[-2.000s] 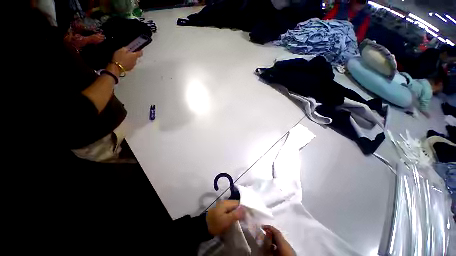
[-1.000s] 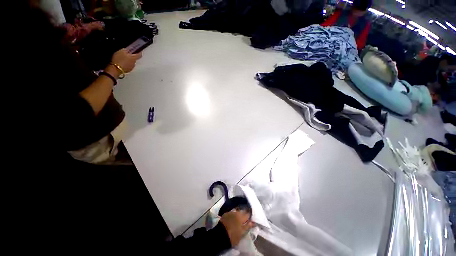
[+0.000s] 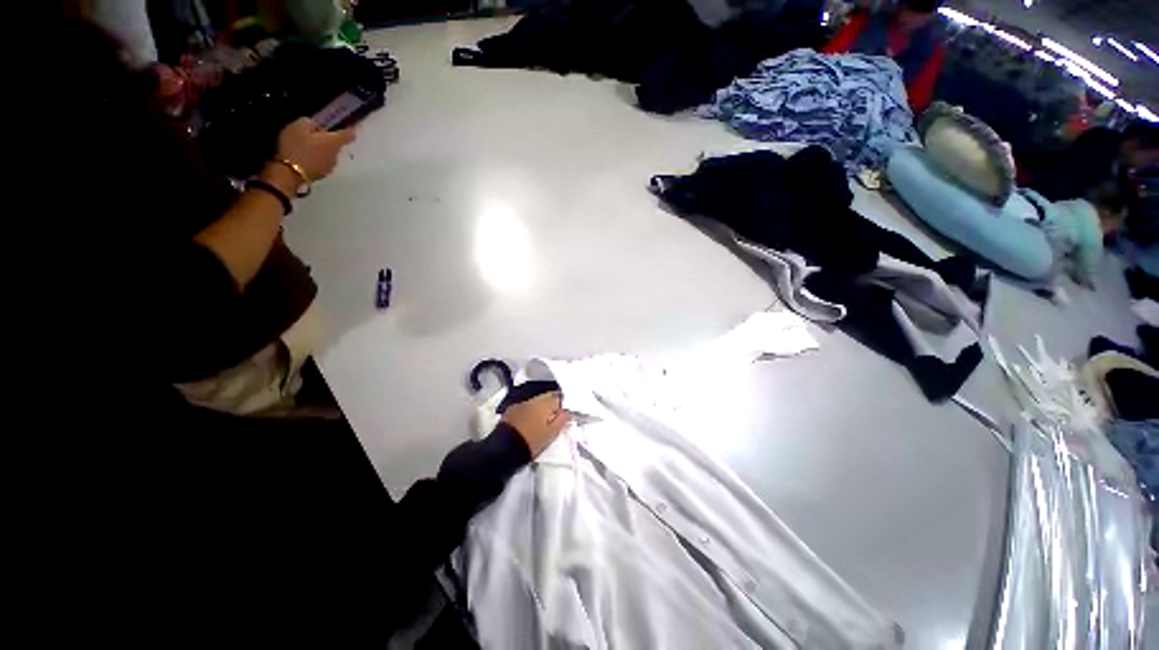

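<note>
A white shirt with a button strip lies on the glossy pale table in front of me, one sleeve stretched towards the back. A black hanger shows its hook at the collar. My left hand is at the collar, closed on the cloth beside the dark hanger shoulder. My right hand is not in view; a dark shape at the lower edge left of the shirt cannot be made out.
Small dark snips lie at left, near a person's arm holding a phone. Black and grey garments, a blue striped pile and a light-blue cushion lie beyond. Clear bags are at right.
The hanger and collar have moved up and away from me, and more of the shirt front shows, spread flat. My right hand, seen at the collar two seconds ago, has left the view.
</note>
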